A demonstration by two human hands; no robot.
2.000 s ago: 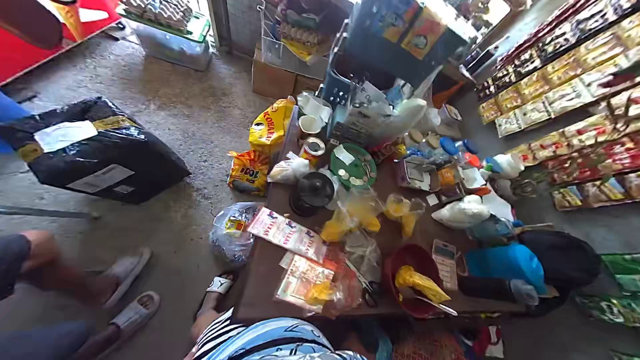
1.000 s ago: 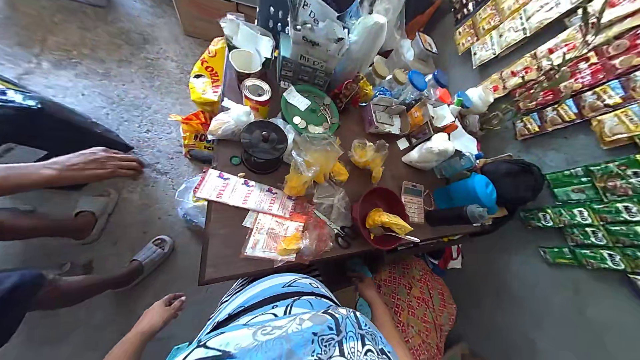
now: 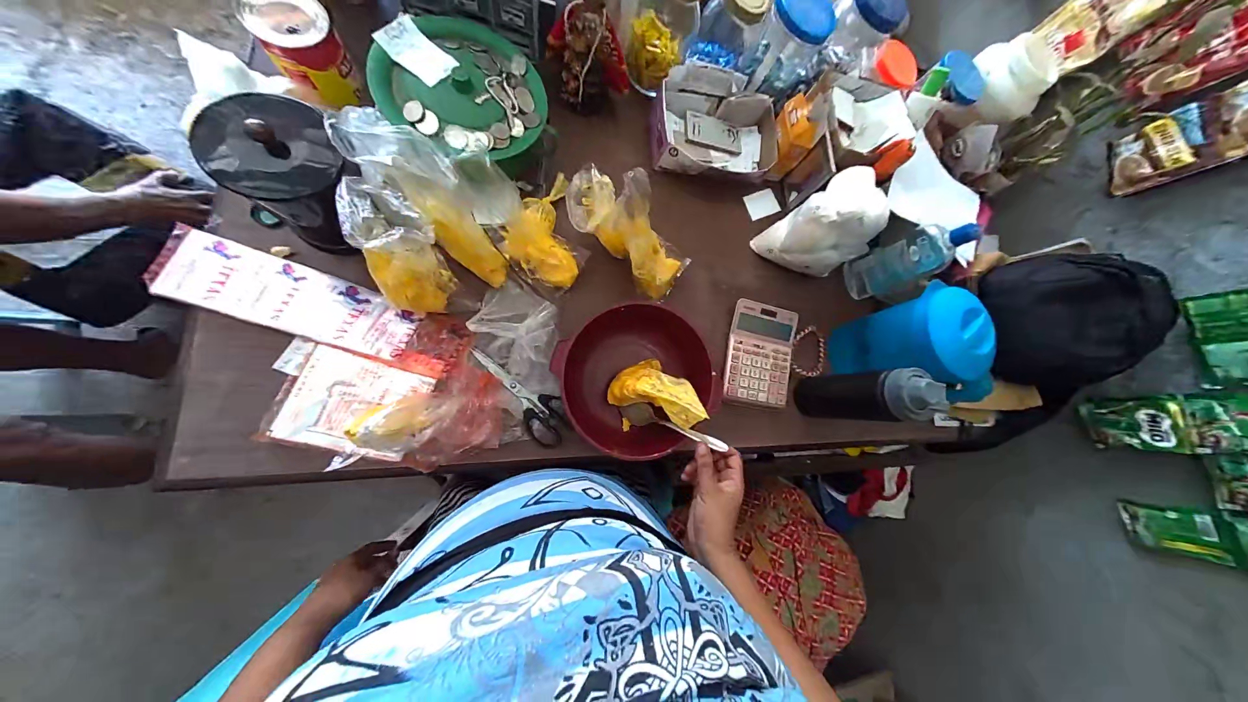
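Note:
My right hand (image 3: 714, 492) grips the handle end of a spoon (image 3: 710, 442) at the table's near edge. The spoon's bowl rests against a yellow lump or wrapper (image 3: 660, 392) inside a dark red plastic bowl (image 3: 624, 336). My left hand (image 3: 370, 568) hangs low beside my blue patterned clothing; whether it holds anything is unclear. Scissors (image 3: 538, 417) lie just left of the bowl, near a clear plastic bag (image 3: 515, 327). Knotted clear bags with yellow contents (image 3: 539, 249) stand beyond it. To the bowl's right lies a pink calculator (image 3: 760, 353).
Printed plastic packs (image 3: 283, 292) cover the table's left part, near a black lidded container (image 3: 273, 161). A green tray (image 3: 444, 97) holds coins. On the right are a blue jug (image 3: 912, 336) and a black bottle (image 3: 863, 395). Another person's hand (image 3: 166, 200) is at the far left.
My right hand has come up from below the table edge and taken hold of the spoon. My left hand has moved closer to my body. The view has moved nearer to the table.

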